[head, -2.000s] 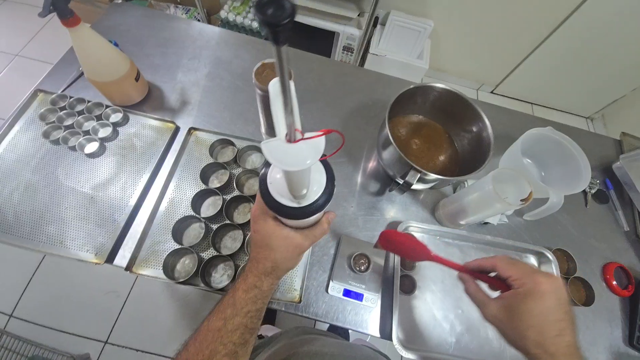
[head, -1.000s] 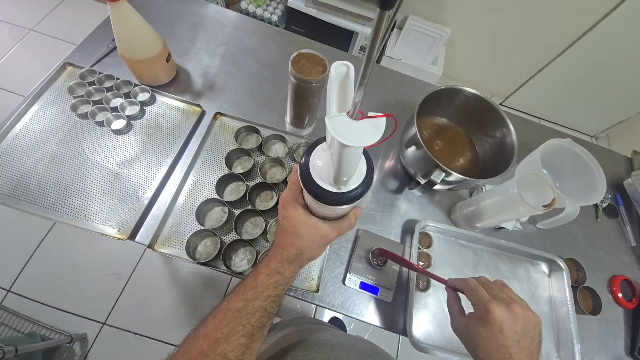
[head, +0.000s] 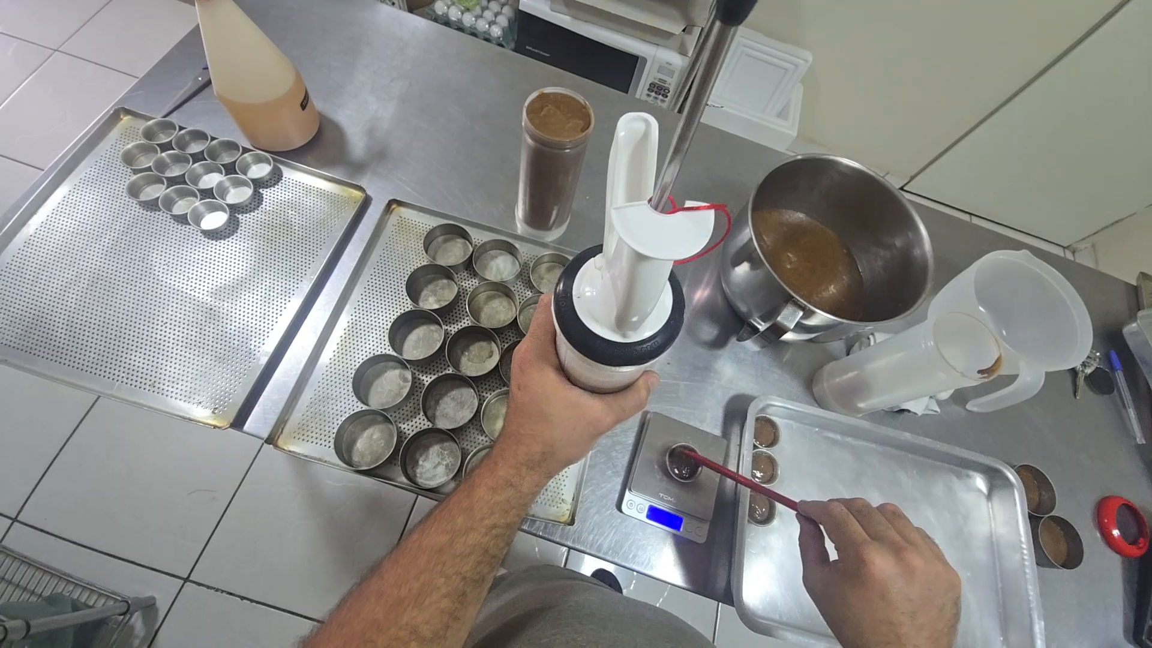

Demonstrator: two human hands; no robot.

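Observation:
My left hand is wrapped around a batter dispenser with a black ring and white top, its metal lever rising to the upper right. In my right hand is the thin handle of a red silicone spatula. The spatula's far end reaches into a small round metal mold holding dark brown batter. This mold sits on a digital kitchen scale with a lit blue display. Right of the scale, an aluminum tray holds several small filled molds along its left side.
Perforated trays hold empty ring molds and small tins. Behind stand a spray bottle and a tall container of brown batter. A steel pot, plastic jugs and filled rings are at the right.
The red spatula's head has gone from above the tray's left edge down to the small mold on the scale. My left hand still holds the dispenser. The view has shifted.

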